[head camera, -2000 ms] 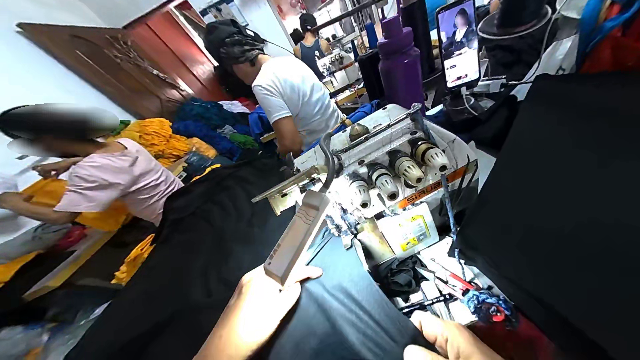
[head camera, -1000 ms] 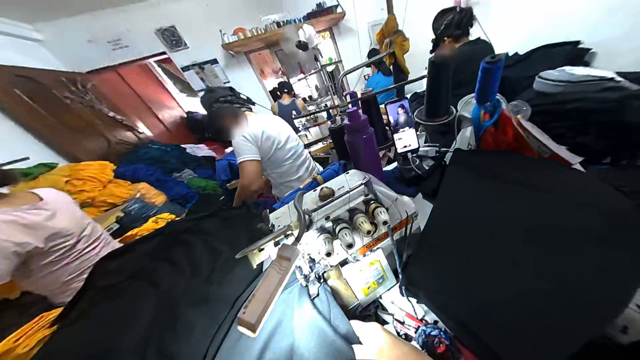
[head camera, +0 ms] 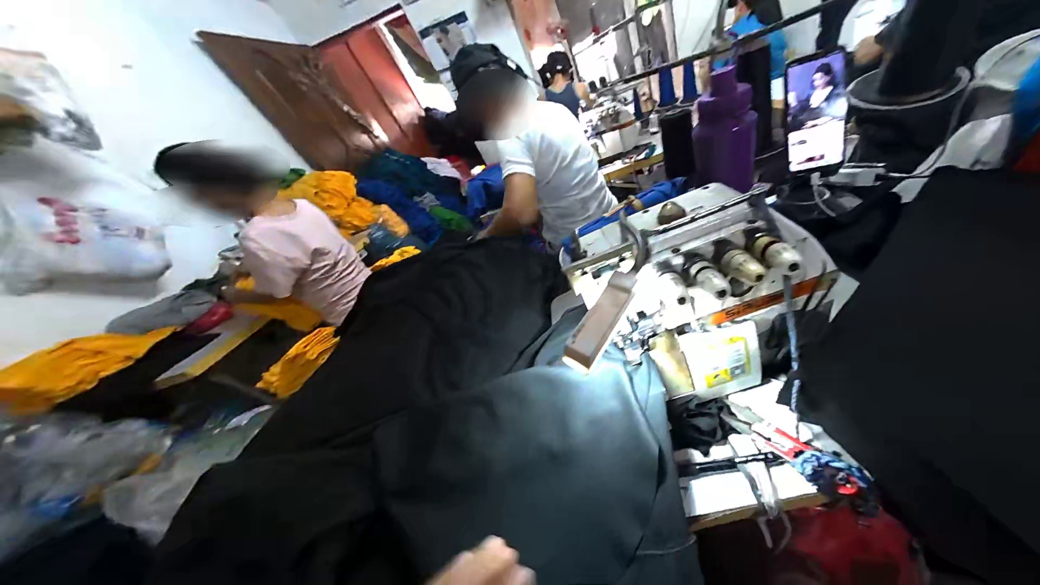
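Only the fingertips of one hand, apparently my left hand [head camera: 485, 565], show at the bottom edge, blurred, over black fabric [head camera: 520, 455]; whether they grip it cannot be seen. My right hand is out of view. The fabric spreads leftward from the needle area of a white overlock sewing machine [head camera: 707, 252] with several tension dials. A lit lamp on a bent neck [head camera: 601, 321] hangs over the cloth. Beside the needle area is a whitish box with a yellow label [head camera: 721, 359].
A black cloth [head camera: 926, 366] hangs at the right. A purple bottle [head camera: 725, 130] and a propped phone [head camera: 816, 114] stand behind the machine. Scissors or tweezers-like tools lie on the machine table [head camera: 756, 496]. A person in white [head camera: 561, 154] and one in pink [head camera: 301, 252] work among yellow cloth [head camera: 333, 199].
Two seconds ago both hands were at the cloth; now only one shows, low at the bottom edge. The view has swung right and back left.
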